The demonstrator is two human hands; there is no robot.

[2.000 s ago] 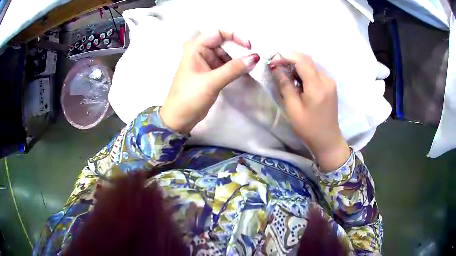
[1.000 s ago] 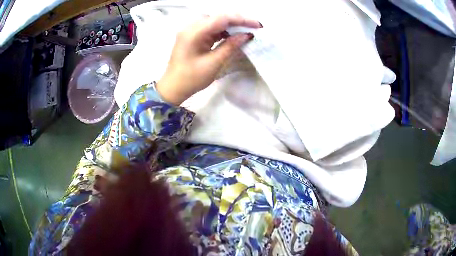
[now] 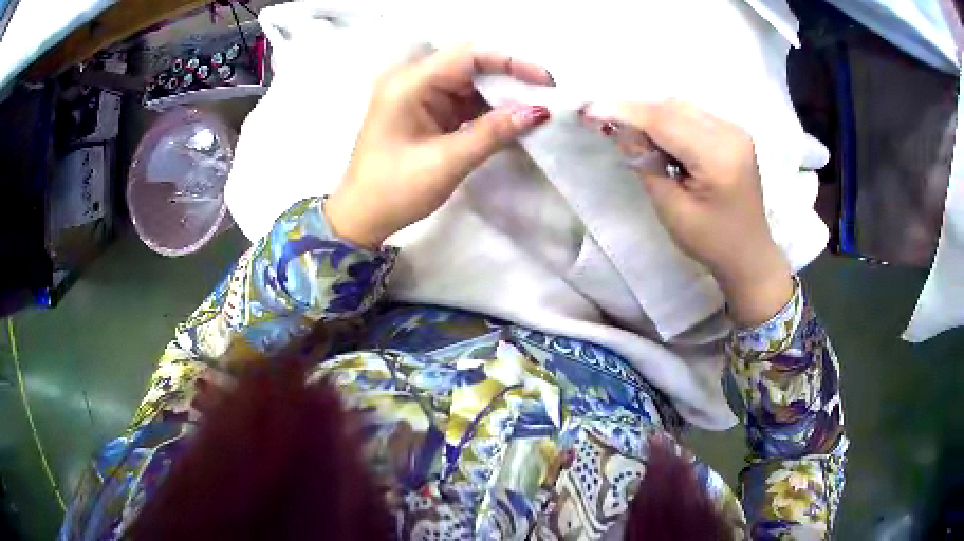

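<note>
A large off-white garment (image 3: 349, 63) lies over my lap, with a folded edge running down towards the lower right. My left hand (image 3: 423, 137) pinches that cloth edge between thumb and fingers near the upper middle. My right hand (image 3: 703, 174) is just to its right, with thumb and forefinger tips pinched together close to the cloth. A small dark, shiny bit shows in my right palm, perhaps snips. Whether a needle or thread is between my right fingertips cannot be made out.
A round translucent pink tub (image 3: 148, 201) with scraps is on the left. A box of small spools (image 3: 201, 74) stands behind it. A dark panel with a blue edge (image 3: 846, 159) is on the right. Pale cloth (image 3: 941, 275) hangs at the far right. The floor (image 3: 835, 338) is green.
My right hand was out at the lower right, its sleeve showing at the frame edge, one second ago; it is now back beside my left fingertips. My left hand still pinches the cloth.
</note>
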